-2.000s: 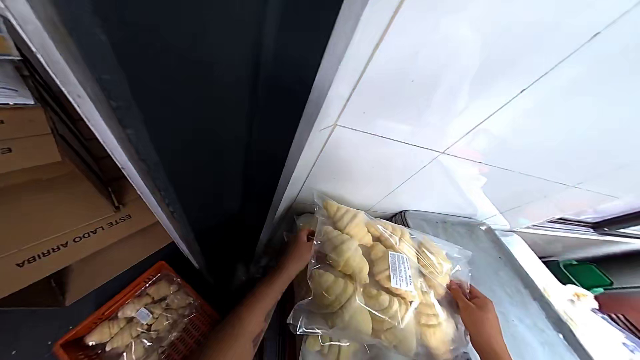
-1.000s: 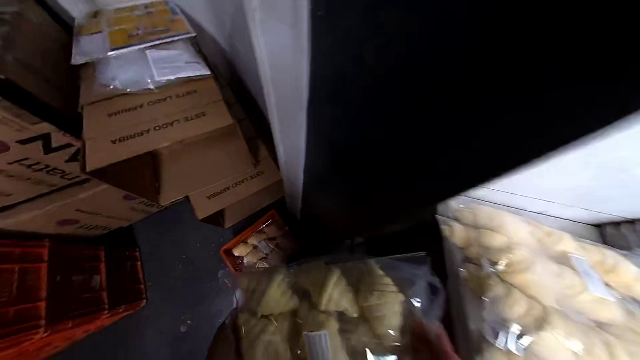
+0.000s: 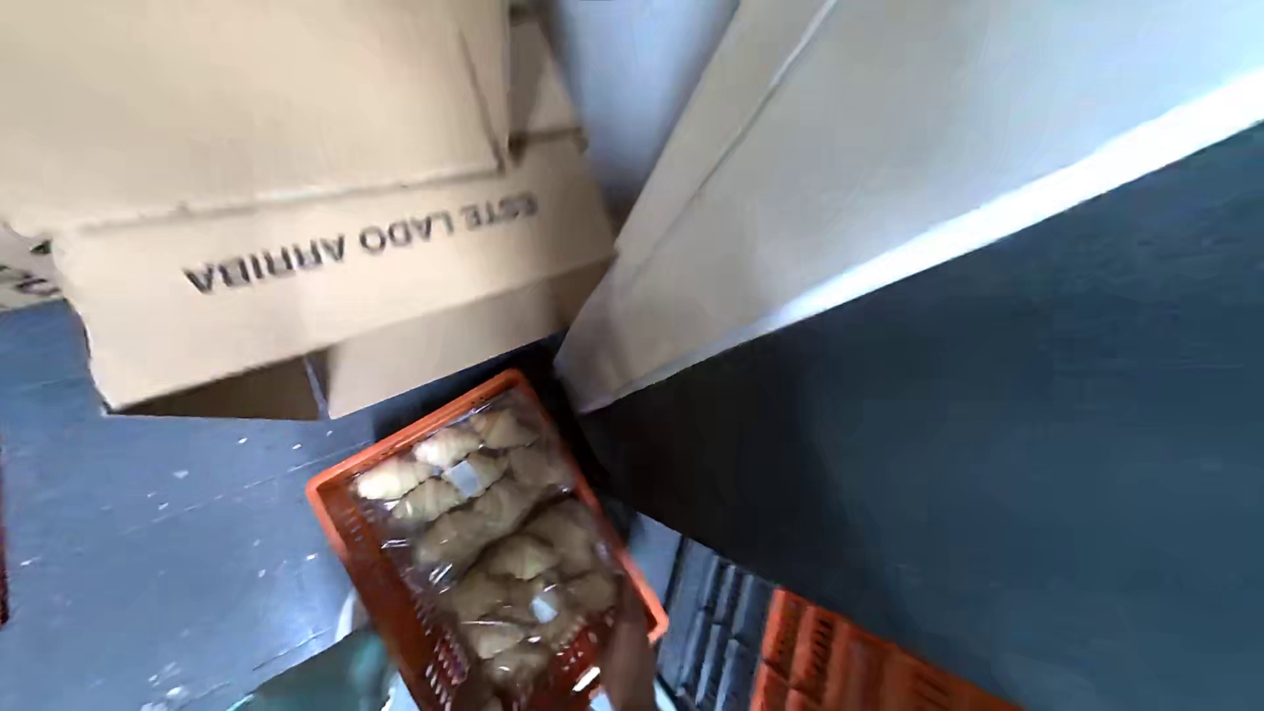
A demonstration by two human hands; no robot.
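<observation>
An orange plastic crate (image 3: 360,563) stands on the floor at lower centre. A clear bag of croissants (image 3: 444,484) lies in its upper part, and a second bag of croissants (image 3: 523,558) is in front of it. My right hand (image 3: 629,652), blurred, is at the right side of the second bag, touching or very near it; its fingers are hard to make out. A dark blurred patch at the bag's lower left may be my left hand, but this is not clear.
Cardboard boxes (image 3: 326,267) with printed writing are stacked behind the crate. A pale panel edge (image 3: 790,197) slants down to its right. Grey crates (image 3: 706,612) and orange crates (image 3: 839,652) stand at lower right, on a blue-grey floor (image 3: 197,523).
The view has swung down to the floor crate. A bag of croissants carried low in the frame one second ago is now in the crate, in front of the other bag.
</observation>
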